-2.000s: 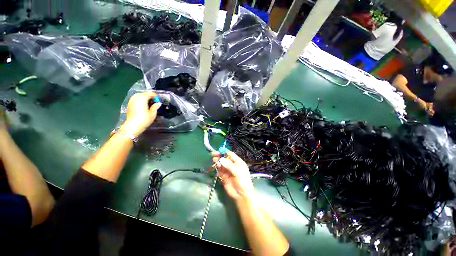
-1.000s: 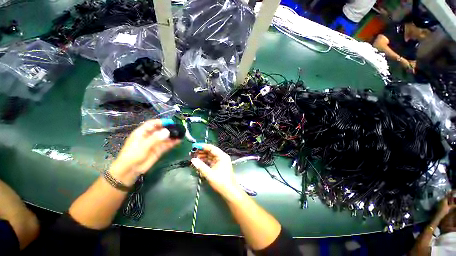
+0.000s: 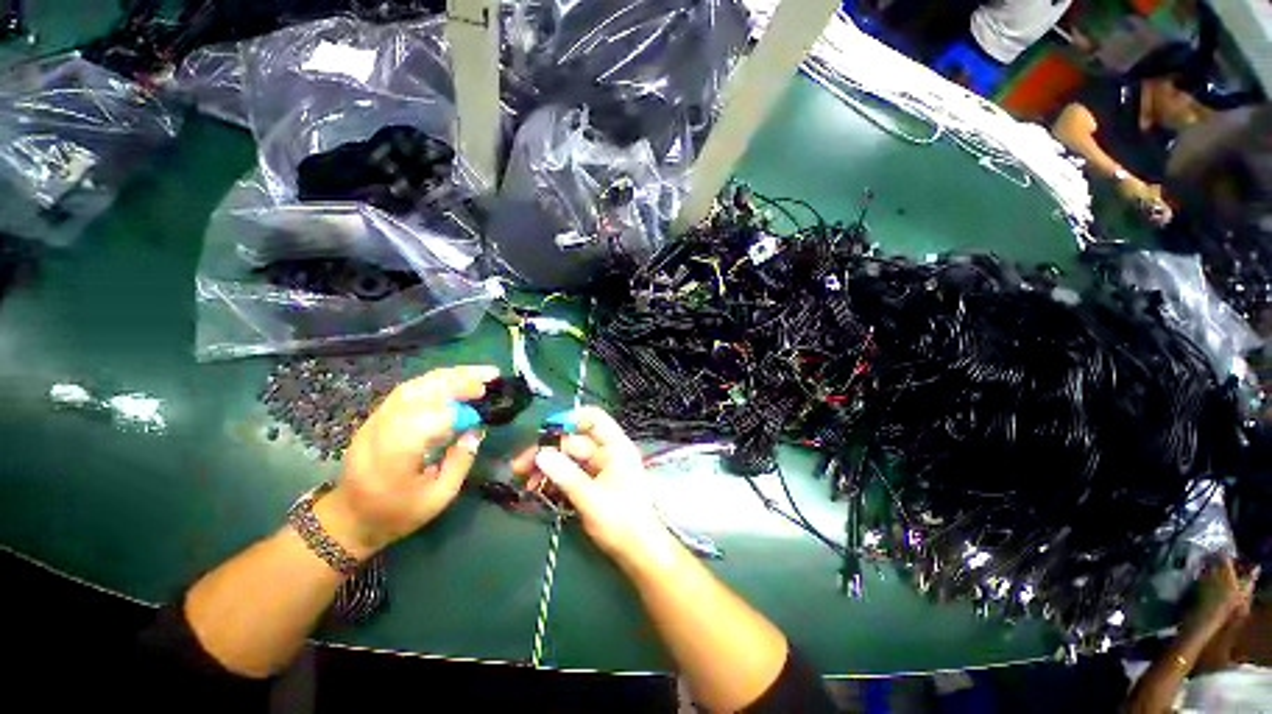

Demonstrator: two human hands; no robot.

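Observation:
My left hand (image 3: pixel 405 453), with light blue on a fingertip, holds a dark rounded housing (image 3: pixel 500 402) between finger and thumb, in front of me. My right hand (image 3: pixel 593 474), also with light blue on a fingertip, is just right of it and pinches a small dark part (image 3: pixel 550 438) with thin wires; its details are too small to tell. A black cable piece (image 3: pixel 498 492) shows below, between the hands. The coiled black cable (image 3: pixel 360 591) lies mostly hidden behind my left wrist.
Small dark pieces (image 3: pixel 314 405) lie behind my left hand. An open clear bag (image 3: pixel 230 300) holds black parts. Pale-handled pliers (image 3: pixel 529 359) lie behind my hands. A large black cable heap (image 3: pixel 1032 405) fills the right. Pale posts (image 3: pixel 476 112) stand behind; a person's arm (image 3: pixel 1116 168) shows far right.
My left hand has come from the open bag toward my right hand and now holds the dark housing. The two hands are close together. The camera view has shifted.

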